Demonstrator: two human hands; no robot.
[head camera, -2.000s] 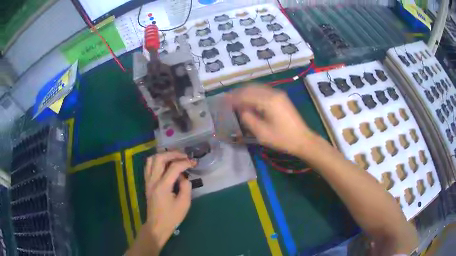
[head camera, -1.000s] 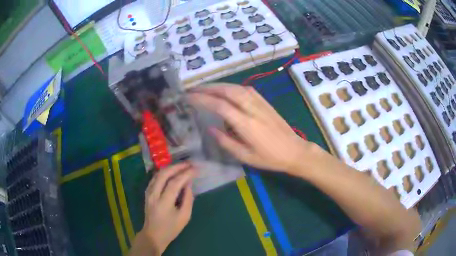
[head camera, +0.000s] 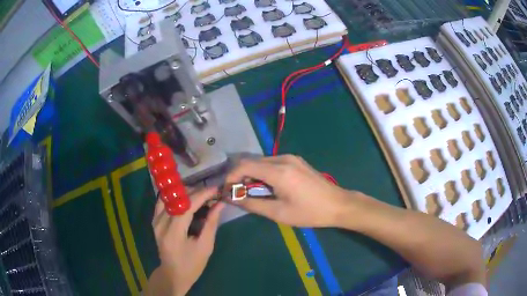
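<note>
The grey metal test fixture (head camera: 196, 133) stands on its flat plate, left of the middle. Its red ribbed clamp handle (head camera: 167, 176) is lowered toward me. My right hand (head camera: 289, 191) holds the white test lead connector (head camera: 238, 191) between thumb and fingers, its orange-copper square end facing left. My left hand (head camera: 188, 237) is at the plate's front edge beside the handle, its fingertips close to the connector. What the left fingertips pinch is too small and hidden to tell. The fixture nest is hidden by the clamp and hands.
The red test lead (head camera: 283, 110) loops right of the fixture. A partly filled foam tray (head camera: 425, 139) lies right, another full one (head camera: 225, 63) behind, and one (head camera: 491, 75) far right. Clear blister trays (head camera: 26, 225) stand at the left edge. A monitor is at top left.
The red handle has gone from upright to lowered toward me. My right hand has come from beside the fixture to its front with the connector, near my left fingertips. The view has shifted.
</note>
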